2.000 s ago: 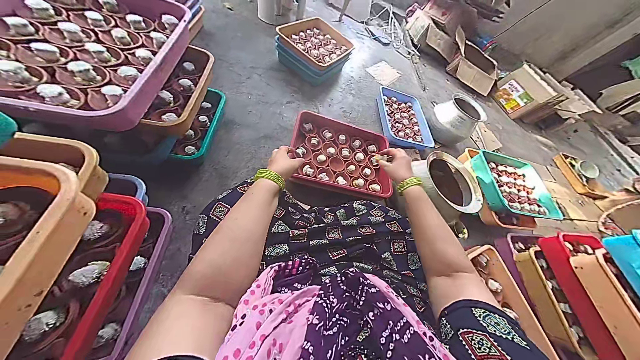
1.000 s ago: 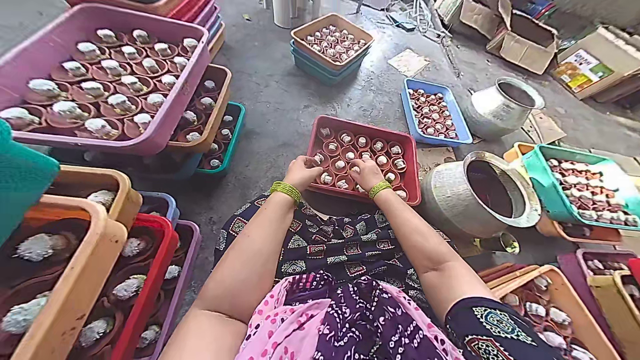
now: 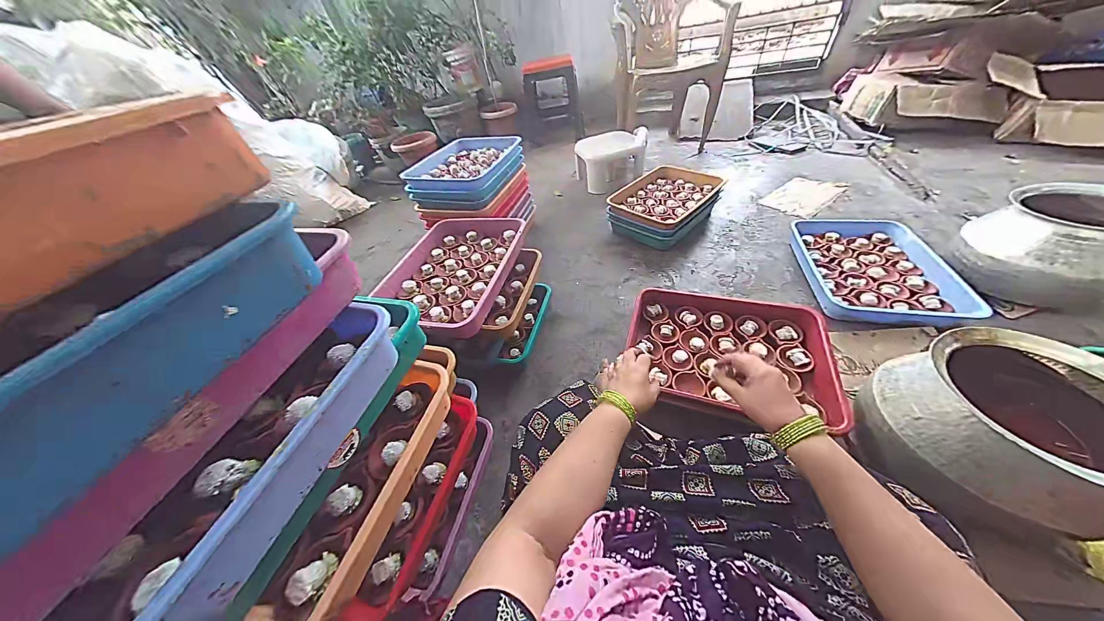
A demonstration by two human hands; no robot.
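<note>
A red plastic tray (image 3: 832, 362) lies on the floor before my lap, filled with rows of small round clay cups (image 3: 687, 316), most with a white lump in the middle. My left hand (image 3: 631, 379) is at the tray's near left corner, its fingertips by a white lump in a cup; whether it grips the lump is unclear. My right hand (image 3: 759, 388) is over the near middle of the tray with fingers bent down among the cups, and what lies between its fingertips cannot be made out. Green bangles circle both wrists.
Stacked trays of filled cups (image 3: 285, 466) rise close on my left, with a pink tray (image 3: 379, 289) beyond. A blue tray (image 3: 979, 306) and metal pots (image 3: 906, 405) stand at right. Farther off are a tan tray (image 3: 720, 183), a white stool (image 3: 595, 164) and cardboard boxes (image 3: 949, 99).
The view has swung up and to the left. My right hand has moved from the tray's right side a second or two ago toward its near middle.
</note>
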